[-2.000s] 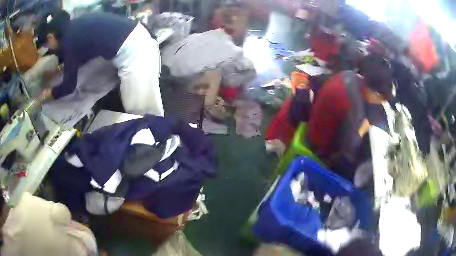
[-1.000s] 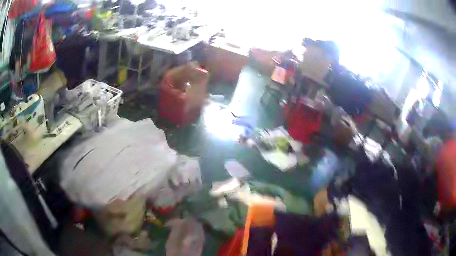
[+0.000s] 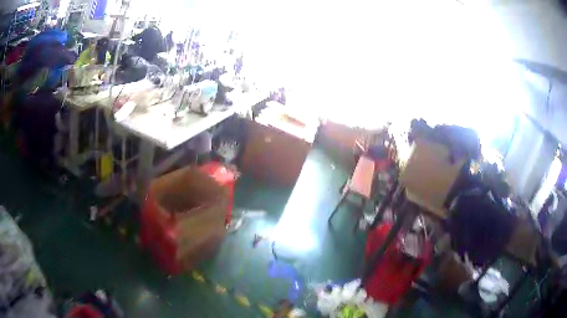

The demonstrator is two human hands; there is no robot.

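Note:
Neither of my hands is in view, and nothing is seen being held. Nearest in front of me, left of centre, an open brown carton (image 3: 202,233) stands on the green floor with red plastic around its sides. At the bottom centre lies a white heap (image 3: 342,299) with a bright green patch; what it is cannot be told. Right of it stands a red container (image 3: 395,264) with pale stuff at its top. The picture is blurred and the window side is overexposed.
A white sewing table (image 3: 168,127) with machines stands at the back left. A brown carton (image 3: 276,152) is behind. A small stool (image 3: 362,177) and a board-like brown box (image 3: 432,177) stand right. Yellow-black tape (image 3: 224,290) crosses the floor. A pale patterned mass (image 3: 18,261) is at the left edge.
The view has swung and moved forward through the workshop. The two bent people, navy heap and blue basket have left the picture; the carton in red plastic appears nearer.

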